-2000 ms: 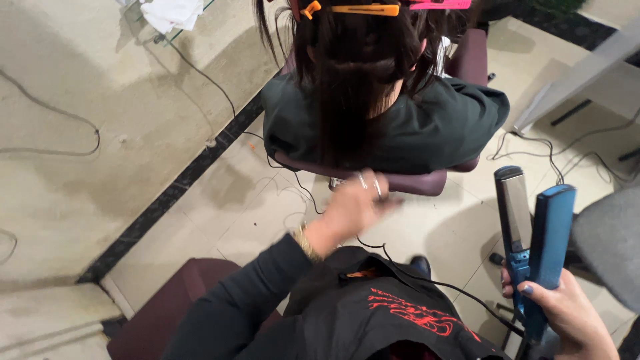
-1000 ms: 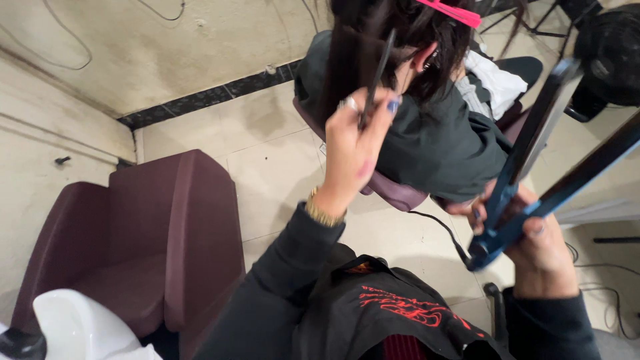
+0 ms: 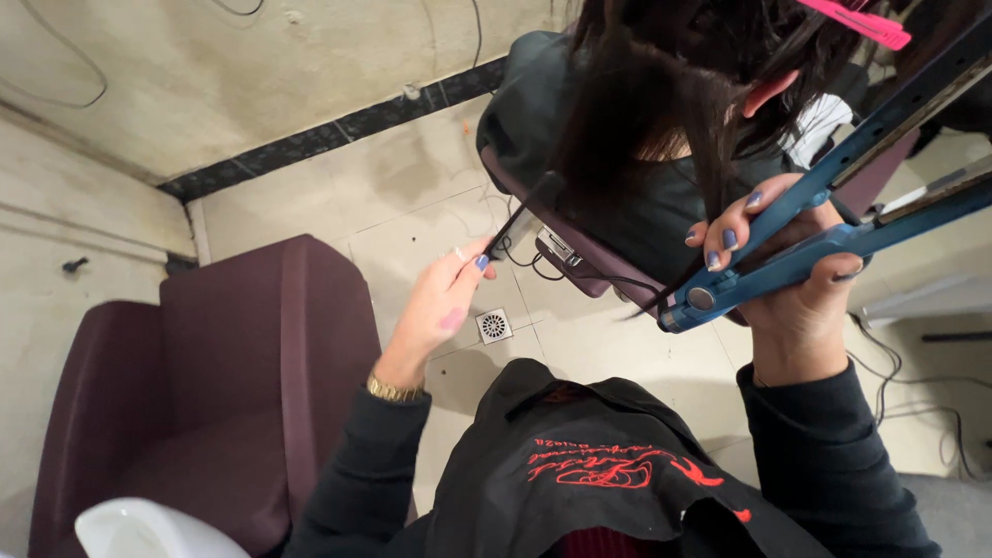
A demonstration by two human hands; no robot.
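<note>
My left hand (image 3: 446,298) grips a dark comb (image 3: 523,209) near its end, low and to the left of the seated person's hair. In my right hand (image 3: 798,287) is a blue hair straightener (image 3: 775,271), its two arms spread apart and pointing to the upper right. The fingers of that hand also pinch a thin strand of dark hair (image 3: 711,163). The seated person's long dark hair (image 3: 620,93) hangs over a dark cape (image 3: 527,101). A pink hair clip (image 3: 860,22) holds hair above the person's ear.
The person sits in a maroon chair (image 3: 593,256) with a metal buckle (image 3: 559,245). Another maroon armchair (image 3: 225,372) stands at left, beside a white basin-like object (image 3: 147,531). Cables (image 3: 891,372) lie on the floor at right. A drain (image 3: 494,325) is set in the tiles.
My left hand has lowered the comb from beside the hair. My right hand has moved up to the hair and now pinches a strand. The view has turned since the oldest frame.
</note>
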